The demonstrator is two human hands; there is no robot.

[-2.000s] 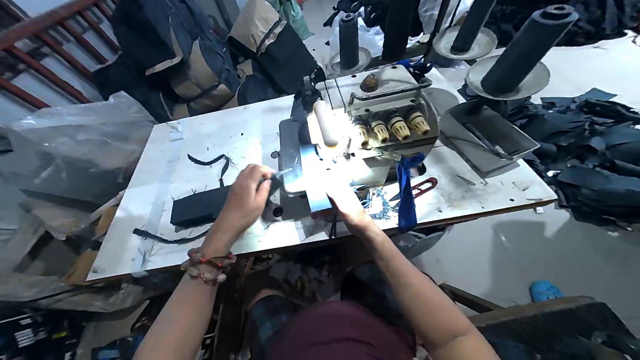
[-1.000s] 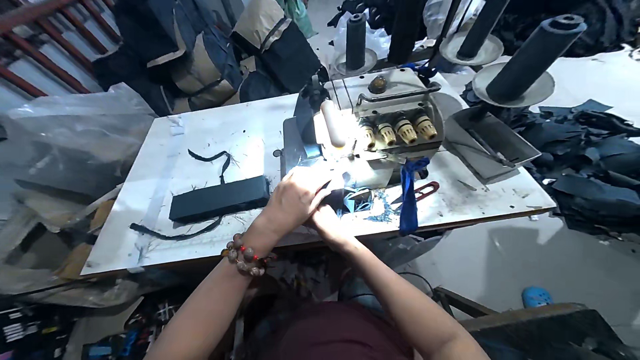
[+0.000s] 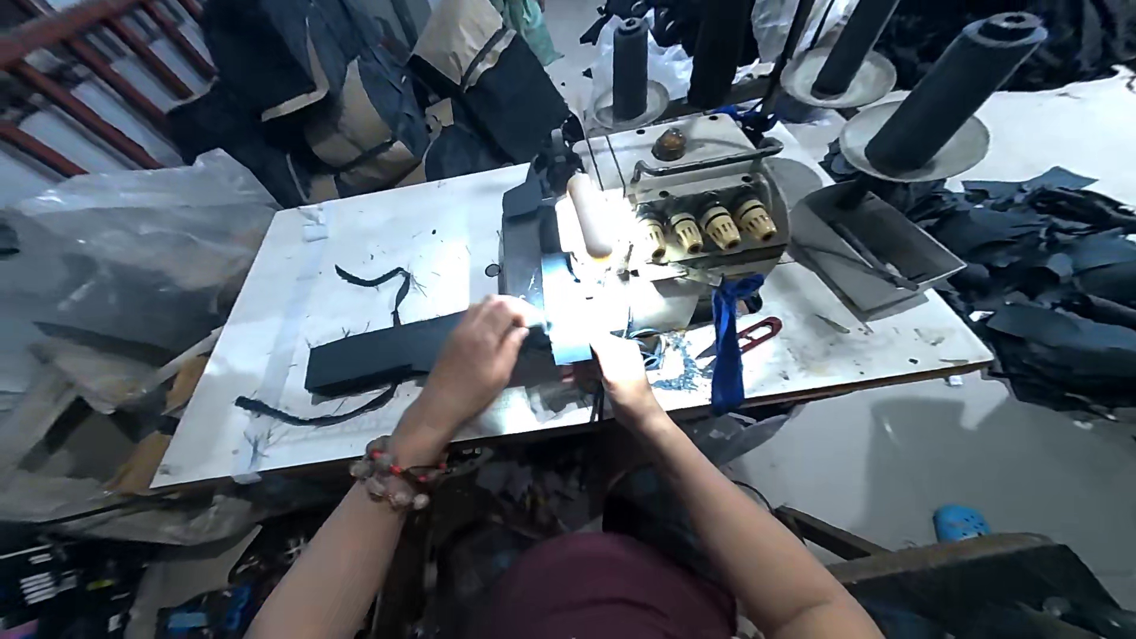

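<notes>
An overlock sewing machine (image 3: 701, 213) with several yellowish tension dials stands on the white table, its work area glaring under a lamp. At its front lies a strip of fabric (image 3: 571, 344), washed pale blue by the light. My right hand (image 3: 621, 368) grips the near right side of this strip. My left hand (image 3: 479, 351), with a bead bracelet at the wrist, is at its left with fingertips pinched together; glare hides what is between them. Beside and partly behind my left hand lies a stack of dark fabric strips (image 3: 382, 353).
Thin dark trimmings (image 3: 319, 417) lie on the table's left. Red-handled snips (image 3: 759, 334), a blue cloth tie (image 3: 728, 355) and a metal tray (image 3: 870, 248) are at the right. Thread cones (image 3: 950, 98) stand behind. Dark fabric scraps (image 3: 1047, 293) heap at the far right.
My left hand has moved left, away from my right hand, since a second ago, when the two were together by the machine. The pale strip between them shows more plainly now.
</notes>
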